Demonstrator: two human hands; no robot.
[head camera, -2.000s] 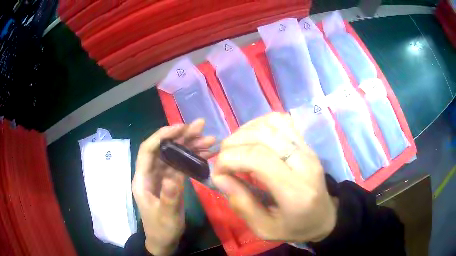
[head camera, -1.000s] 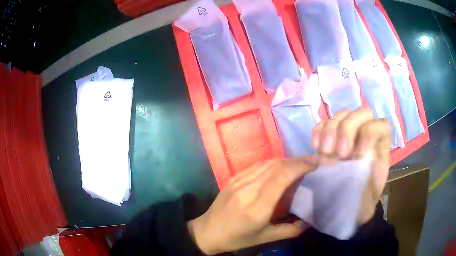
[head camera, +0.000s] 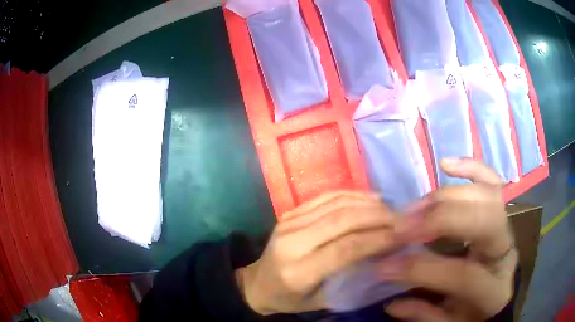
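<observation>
A translucent plastic sleeve (head camera: 362, 286) is held low in front of me, blurred and largely covered by fingers; I cannot tell what is inside. My left hand (head camera: 321, 251) grips it from the left. My right hand (head camera: 466, 245) has its fingers on its right side, the two hands touching. Behind them lies a red-orange foam tray (head camera: 255, 116). Several of its pockets hold bagged phones, one of them a grey-blue bagged phone (head camera: 391, 154). The near left pocket (head camera: 315, 160) is empty.
A pile of empty sleeves (head camera: 129, 157) lies on the green bench (head camera: 208, 157) to the left. A red tray stack (head camera: 28, 188) stands at the far left. Part of a cardboard carton (head camera: 529, 239) shows at the lower right. A pale rail (head camera: 126, 34) runs behind.
Two seconds ago my left hand held a black phone. One second ago the sleeve showed more fully between my hands; now it is lower and more covered. The view has shifted down towards the tray's near side.
</observation>
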